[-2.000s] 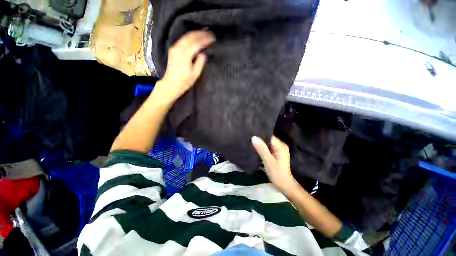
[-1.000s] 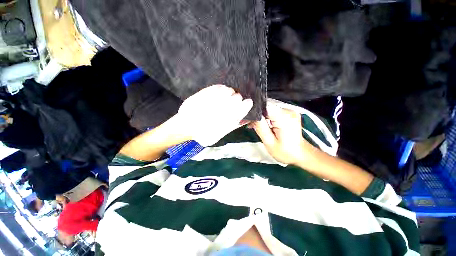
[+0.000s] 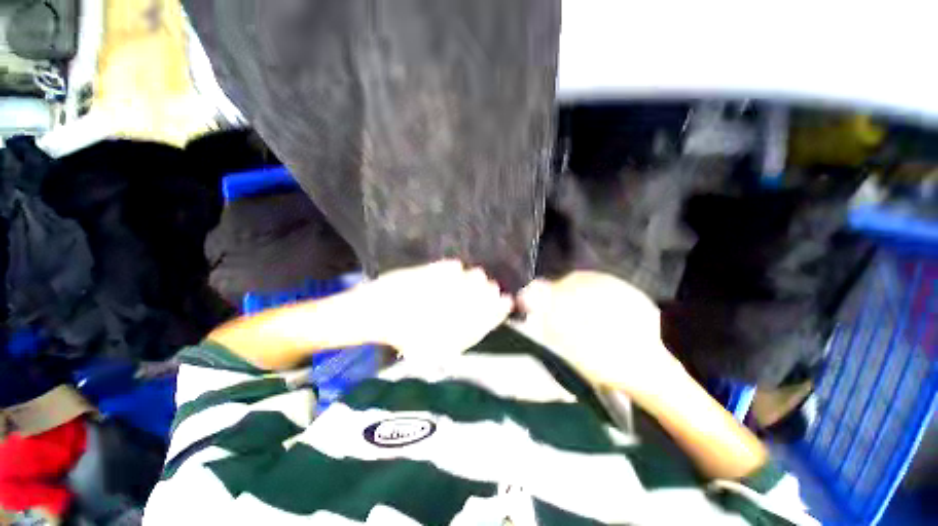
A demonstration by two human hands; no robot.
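Note:
A dark grey-black garment piece hangs from the table towards my chest, narrowing to its near end. A seam line runs down its middle. My left hand is closed on the near end of the cloth. My right hand is closed on the same end at its right corner, with its fingertips close to the left hand's. Both hands are overexposed and a little blurred. Whether a small tool is hidden in a palm cannot be told.
The white table spans the upper right. Brown covering lies at the upper left. A slatted blue crate stands at the right, and another blue crate is below my left arm. Dark cloth is heaped at the left, with red cloth below.
Two seconds ago my left hand lay flat on the cloth and my right held its lower edge. Now both hold the near end together. Since one second ago, the hands sit slightly lower in view.

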